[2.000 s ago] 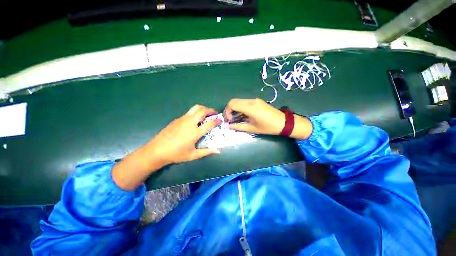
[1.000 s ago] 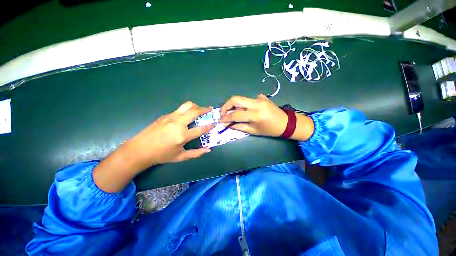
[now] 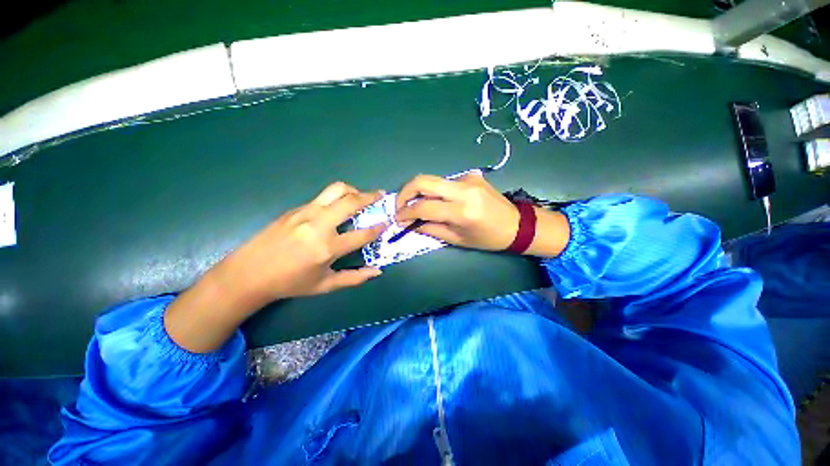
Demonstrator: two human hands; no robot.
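Observation:
A part-assembled phone chassis (image 3: 380, 250), whitish and overexposed, lies on the dark green mat in front of me. My left hand (image 3: 314, 244) holds its left end, with fingers at its far edge and the thumb at its near edge. My right hand (image 3: 455, 211), with a red wristband, is over the phone and grips a slim dark tool (image 3: 406, 231) whose tip points down-left at the phone's left part. The right hand covers much of the phone's right part. Small parts under the fingers are too blurred to tell.
White cables (image 3: 566, 107) lie in a tangled pile beyond my right hand. A black glossy phone (image 3: 754, 150) with a white lead lies at the right, beside pale blocks (image 3: 815, 155). A white raised rail (image 3: 391, 50) borders the mat's far side. A white sheet (image 3: 7, 215) is at the left edge.
The view has shifted, so the rail sits higher in the picture. Since the earliest frame, my left hand has opened away from the right hand, showing more of the phone and the dark tool.

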